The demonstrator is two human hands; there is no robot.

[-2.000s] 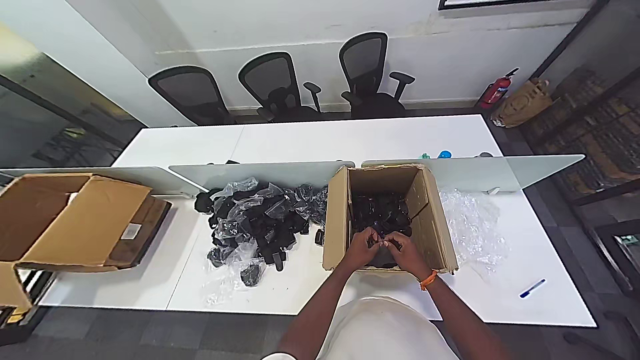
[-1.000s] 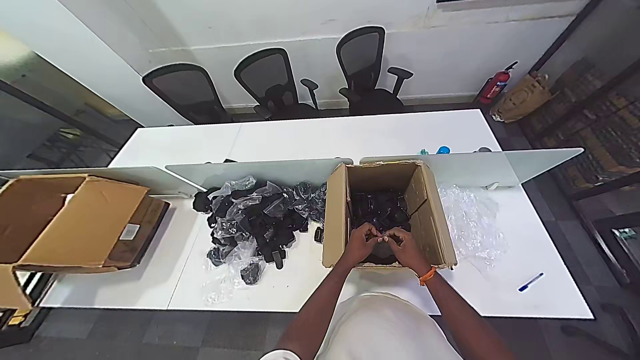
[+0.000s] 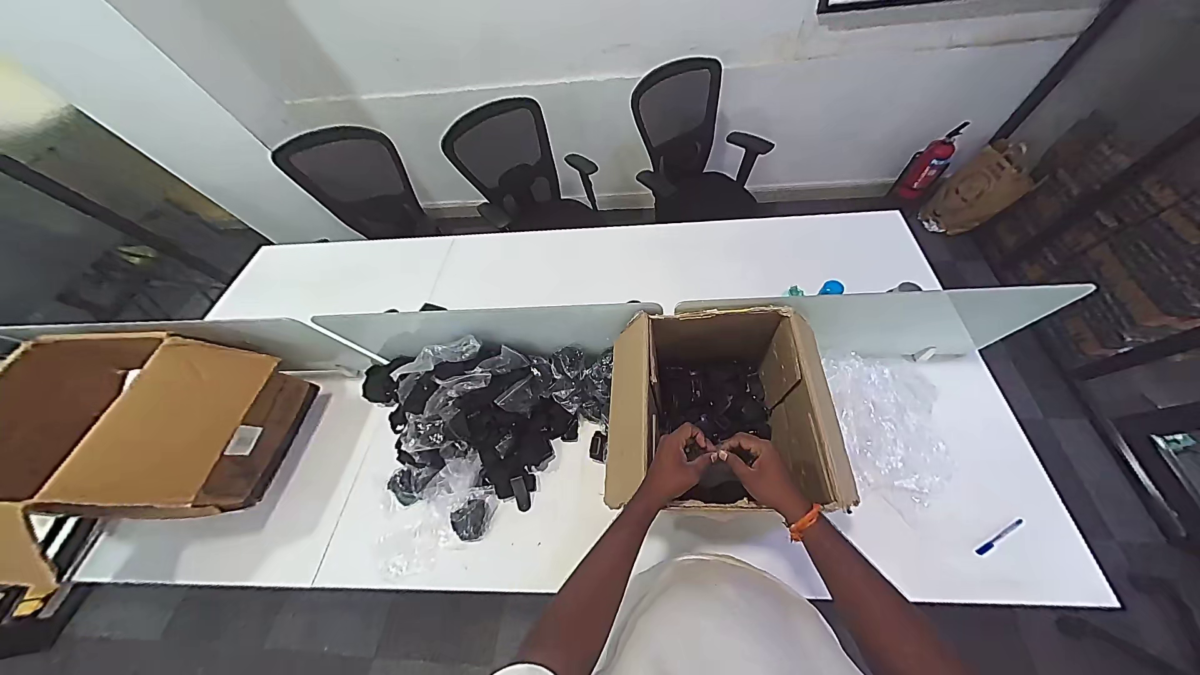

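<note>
My left hand (image 3: 682, 464) and my right hand (image 3: 757, 471) meet fingertip to fingertip over the near part of an open cardboard box (image 3: 817, 412). They pinch something small and dark, perhaps in a clear bag; the fingers hide most of it. Inside the box lie many black items (image 3: 712, 394), some with a plastic sheen, too dark to name. To the left of the box is a heap of black items (image 3: 511, 431), partly in clear plastic bags (image 3: 450, 386). A single small black piece (image 3: 598, 446) rests between heap and box.
Crumpled clear plastic (image 3: 886, 431) and a blue pen (image 3: 999, 536) lie on the white table (image 3: 1022, 572) at the right. A second cardboard box (image 3: 141, 422) stands at the far left. Low frosted glass dividers (image 3: 487, 328) run behind the boxes, with mesh chairs (image 3: 677, 122) beyond.
</note>
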